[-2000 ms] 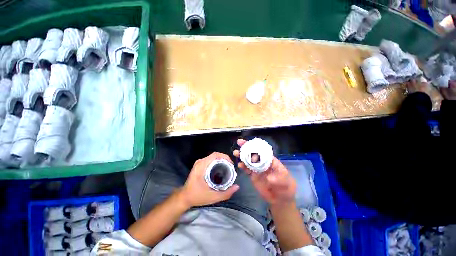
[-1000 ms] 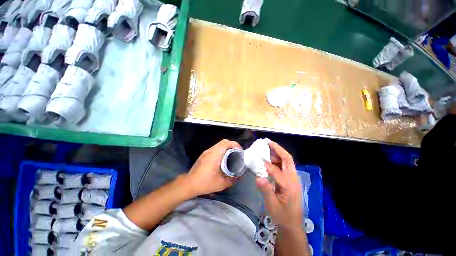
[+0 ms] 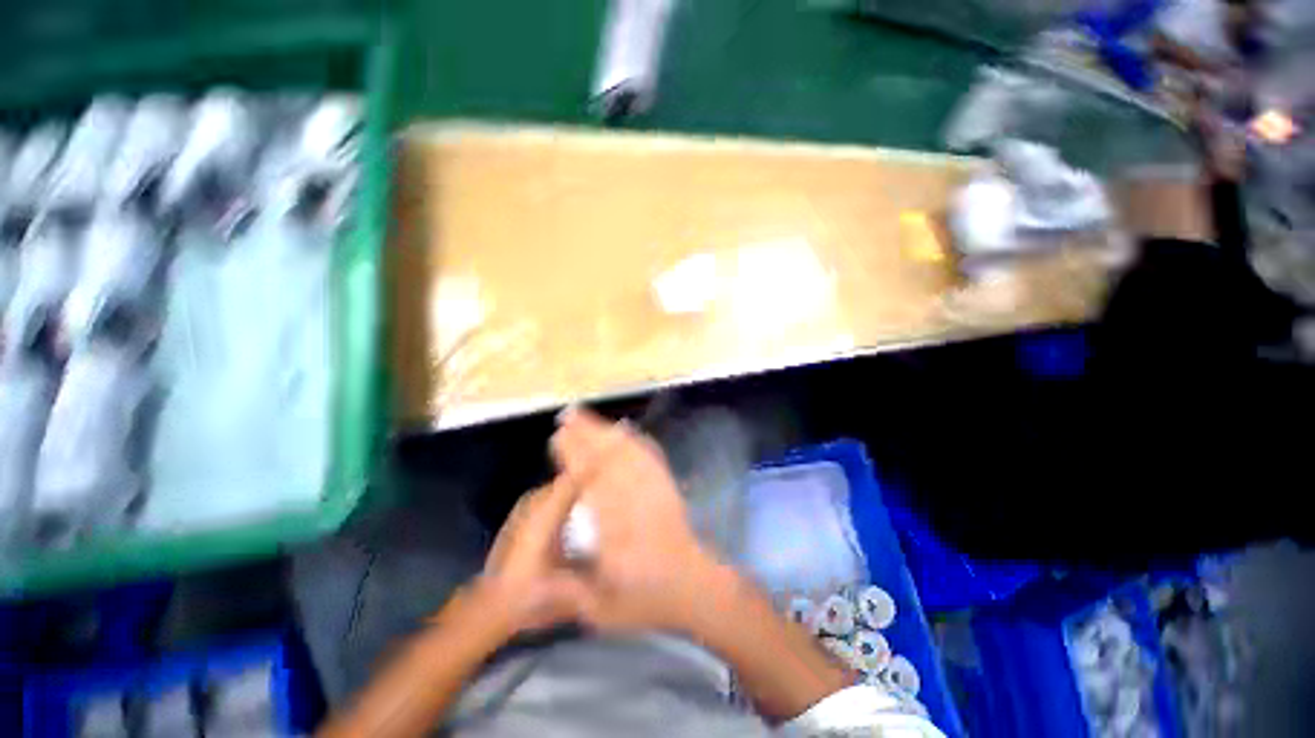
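Observation:
The view is blurred. My left hand [image 3: 531,565] and my right hand [image 3: 632,512] are pressed together over my lap, in front of the bench's near edge. A small whitish piece of a part [image 3: 580,531] shows between them; the hands hide the rest, so I cannot tell the tube body from the end piece. My right hand lies over the part's far side, my left hand around its near left side.
A green crate [image 3: 353,346] with rows of grey tube bodies stands left. The tan bench [image 3: 577,202] bears a white glue bottle [image 3: 685,283] and yellow tool [image 3: 920,235]. A right blue bin [image 3: 916,606] holds end pieces. A neighbouring person's dark sleeve [image 3: 1183,310] is at right.
My hands have closed together over the tube body and end piece, which were visible before. The camera view has shifted and blurred.

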